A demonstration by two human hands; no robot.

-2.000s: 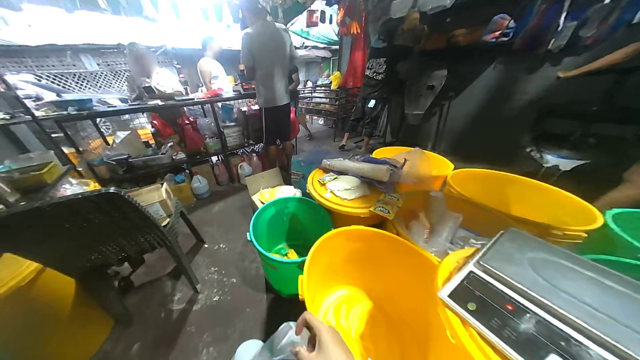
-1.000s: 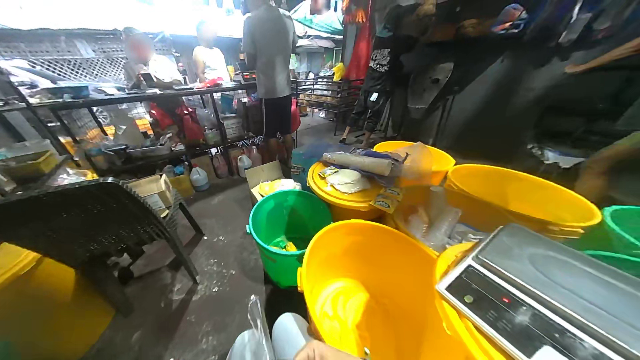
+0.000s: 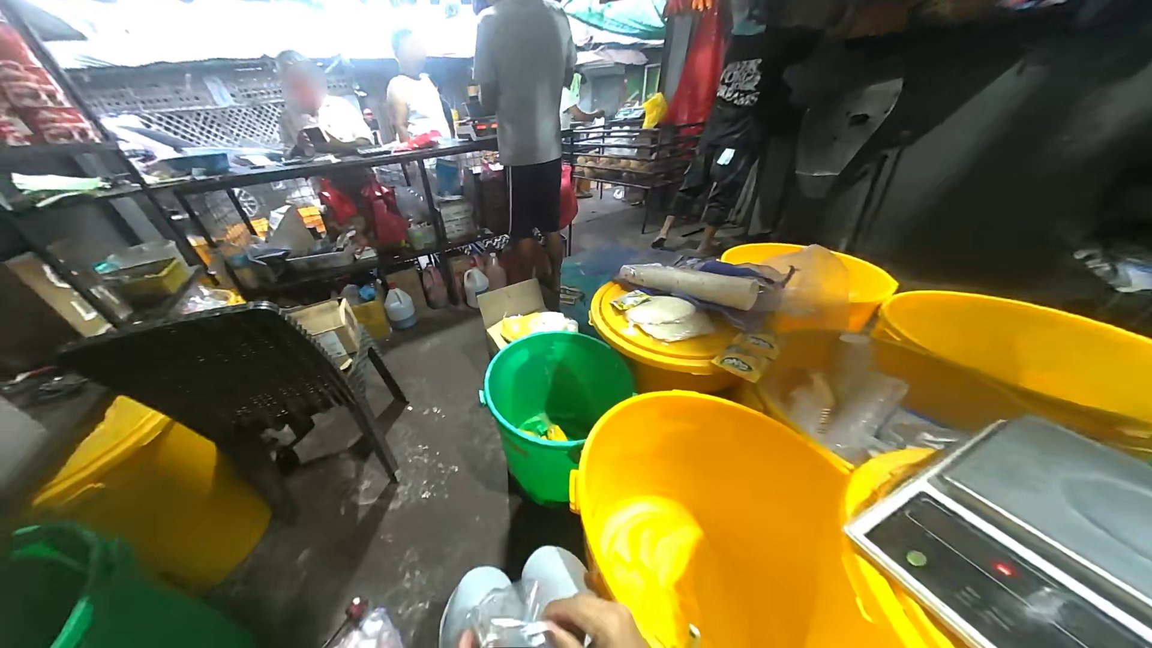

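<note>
At the bottom edge my right hand (image 3: 594,621) has its fingers closed on a clear plastic bag (image 3: 508,616), above my knees. Of my left hand (image 3: 466,639) only a fingertip shows, at the bag's left side; the rest is cut off by the frame. Just right of my right hand stands a large yellow bucket (image 3: 774,504). Beyond it on the left is a green bucket (image 3: 558,387) with a little green and yellow material inside. A digital scale (image 3: 1017,531) with a metal platform rests at the lower right. Another clear plastic bag (image 3: 373,630) lies low, left of my knees.
A lidded yellow bucket (image 3: 661,351) bears a rolled plastic item and packets. More yellow buckets (image 3: 1017,337) stand at the right. A black plastic chair (image 3: 207,360) is at the left, with a green bucket (image 3: 85,612) below it. People stand by a black metal shelf (image 3: 333,166).
The right hand has moved from the edge of view onto the clear bag, which has come up over my knees. The view has turned left, bringing in the green bucket at the lower left.
</note>
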